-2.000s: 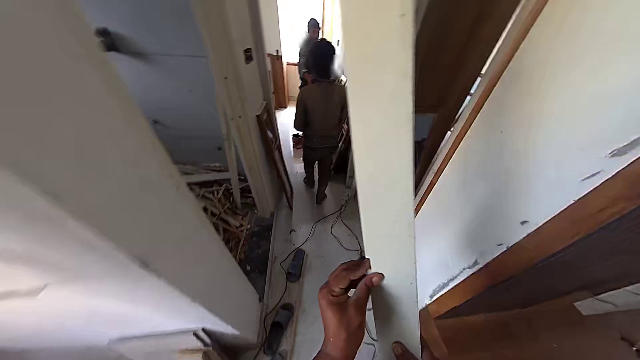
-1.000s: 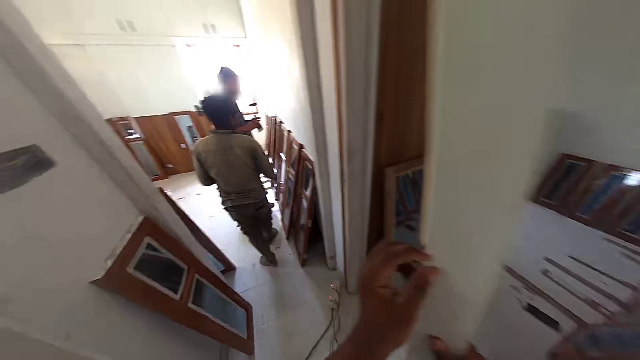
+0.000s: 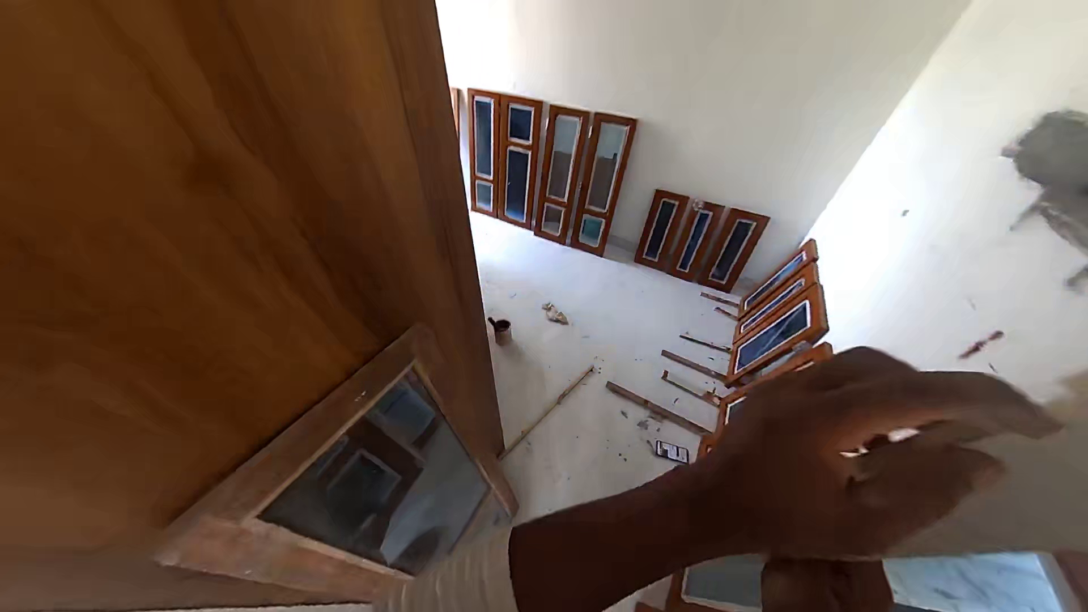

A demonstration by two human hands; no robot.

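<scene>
My left hand (image 3: 858,459) reaches in from the lower middle, its forearm in a pale sleeve. Its fingers are curled, thumb and index finger close together with small bright gaps between them. It is in front of a blurred beige surface (image 3: 1011,501) at the lower right; whether it grips that surface cannot be told. Only part of my right hand (image 3: 824,586) shows, below the left one at the bottom edge; its fingertips and anything in them are hidden. A glazed wooden frame (image 3: 323,438) stands at the lower left, against a large brown wooden panel (image 3: 238,212).
Glazed wooden shutters (image 3: 586,183) lean along the far wall, and more (image 3: 778,327) along the right wall. Wood strips (image 3: 659,408), a long thin stick (image 3: 548,412), a small pot (image 3: 502,331), a crumpled scrap (image 3: 555,314) and a phone (image 3: 671,451) lie or stand on the pale floor.
The view has swung strongly away from the corridor and the two people, who are out of sight. My left hand was at a long pale board's edge before; that edge no longer shows clearly.
</scene>
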